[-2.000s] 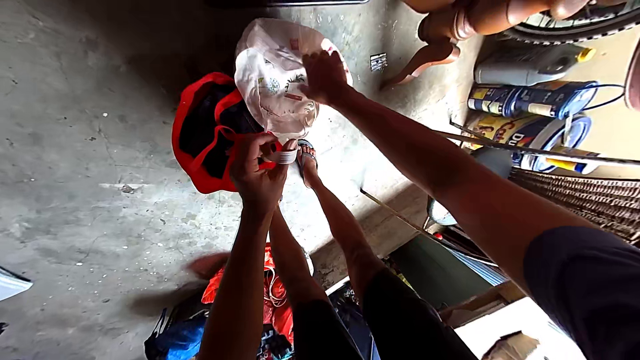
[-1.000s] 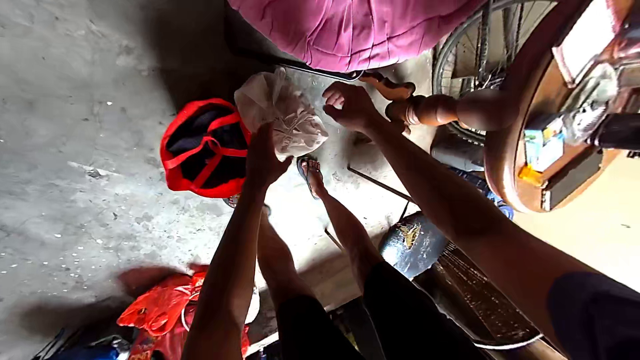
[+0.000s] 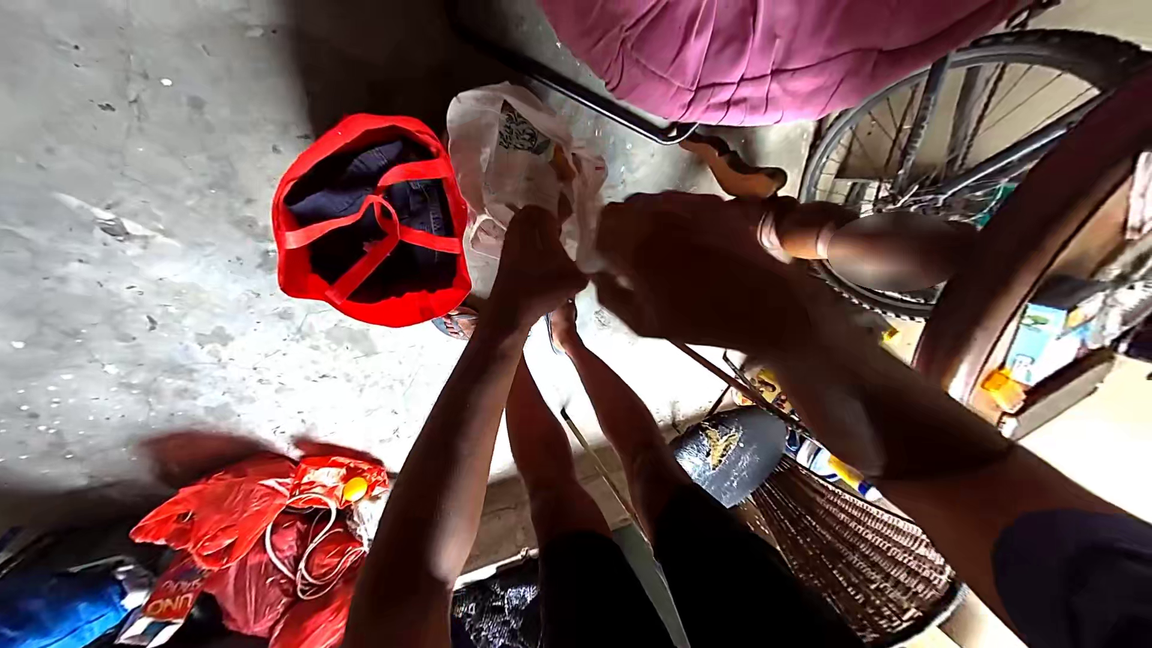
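Note:
My left hand (image 3: 537, 270) is closed on the near edge of a thin white plastic bag (image 3: 517, 171), which bears dark printing and hangs over the floor. Close beside the bag's right side is my right hand (image 3: 675, 265), dark and blurred, its fingers bent; whether it touches the plastic cannot be told. A red fabric bag (image 3: 369, 306) with knotted red handles stands directly left of the white bag, with dark blue cloth inside it.
A wooden table (image 3: 999, 261) with turned legs is at the right, before a bicycle wheel (image 3: 945, 81). A pink cushion (image 3: 747, 54) lies at the top. Red plastic bags (image 3: 243, 531) sit lower left, and a woven basket (image 3: 846, 549) lower right.
My right hand was on the white bag two seconds ago, stood apart from it one second ago, and is now closer beside it. The bag, spread wide at first, is now gathered and narrower.

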